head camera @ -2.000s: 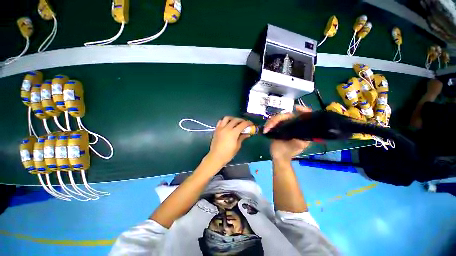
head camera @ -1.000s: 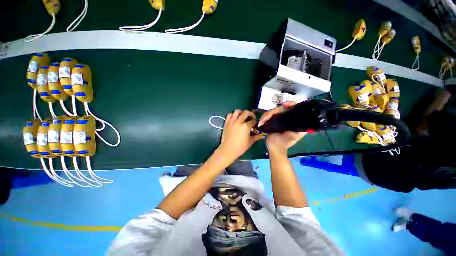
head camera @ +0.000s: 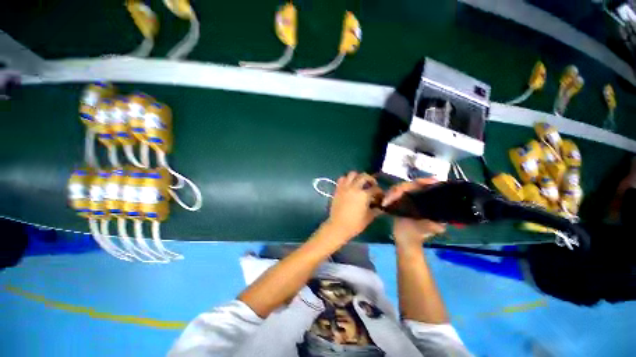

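My left hand (head camera: 354, 204) is closed over a yellow housing at the middle of the bench front. The hand hides nearly all of the housing; its thin white loop (head camera: 323, 185) sticks out to the left. My right hand (head camera: 415, 209) is shut on the black electric screwdriver (head camera: 453, 202), which lies almost level and points left. Its tip end meets the fingers of my left hand; the bit itself cannot be made out. The grey-white screw feeder (head camera: 452, 111) stands just beyond my right hand.
Yellow housings stand in two rows (head camera: 120, 194) at left, cords towards me. More are heaped (head camera: 547, 171) at right, by a neighbour's dark-clothed body (head camera: 579, 268). A pale rail (head camera: 293, 82) crosses behind, with spaced yellow units (head camera: 286, 26) beyond it. A dark stick lies right of the feeder.
The whole view has shifted, so bench items appear further right. The housing shows at my left fingers two seconds ago and is now nearly hidden. The screwdriver stays at my left hand.
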